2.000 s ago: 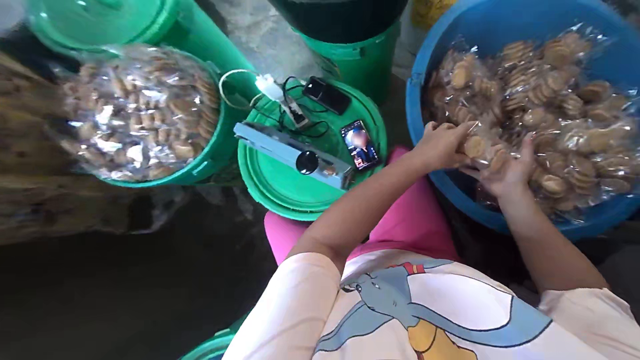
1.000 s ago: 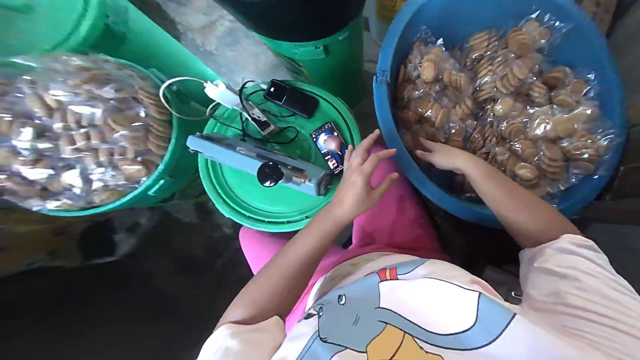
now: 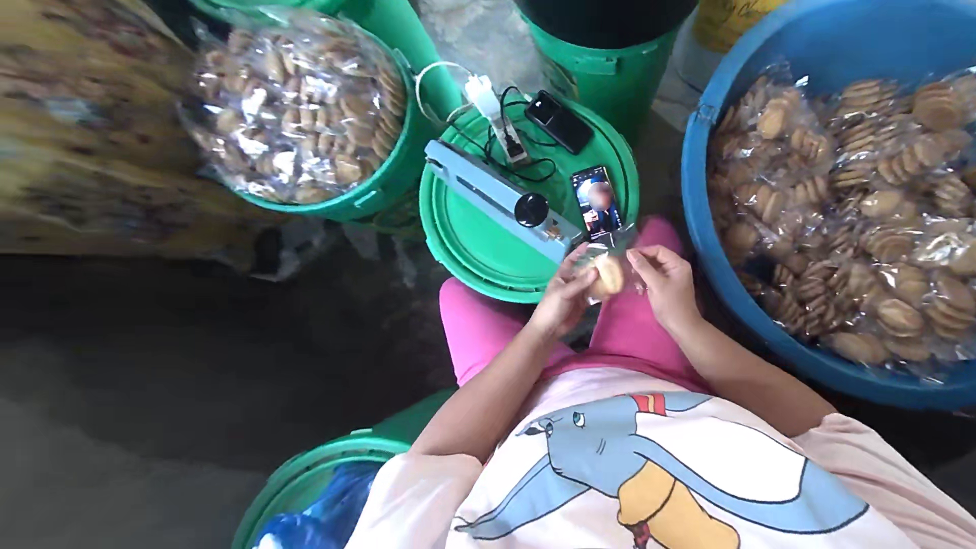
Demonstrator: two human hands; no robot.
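Note:
Over my lap, a small clear plastic bag of round biscuits [image 3: 608,274] is held between my hands. My left hand [image 3: 563,291] grips its left side and my right hand [image 3: 662,280] pinches the plastic at its right edge. Just beyond them, a blue-grey impulse heat sealer [image 3: 499,200] with a black round knob lies across a green bucket lid [image 3: 476,255]. A lit smartphone [image 3: 597,202] rests on the same lid, right of the sealer. To my right, a large blue plastic tub [image 3: 695,198] holds many bagged biscuits [image 3: 888,244].
A power strip [image 3: 503,126] with cables and a black phone-like device [image 3: 559,122] share the lid. A green bucket [image 3: 366,200] heaped with bagged biscuits [image 3: 305,114] stands at left. Another green bucket [image 3: 587,65] stands behind, and one with blue plastic [image 3: 328,511] sits at lower left.
A second ago my right hand was at the blue tub and my left hand was raised with spread fingers beside the phone. Now both hands meet over my lap on a biscuit bag.

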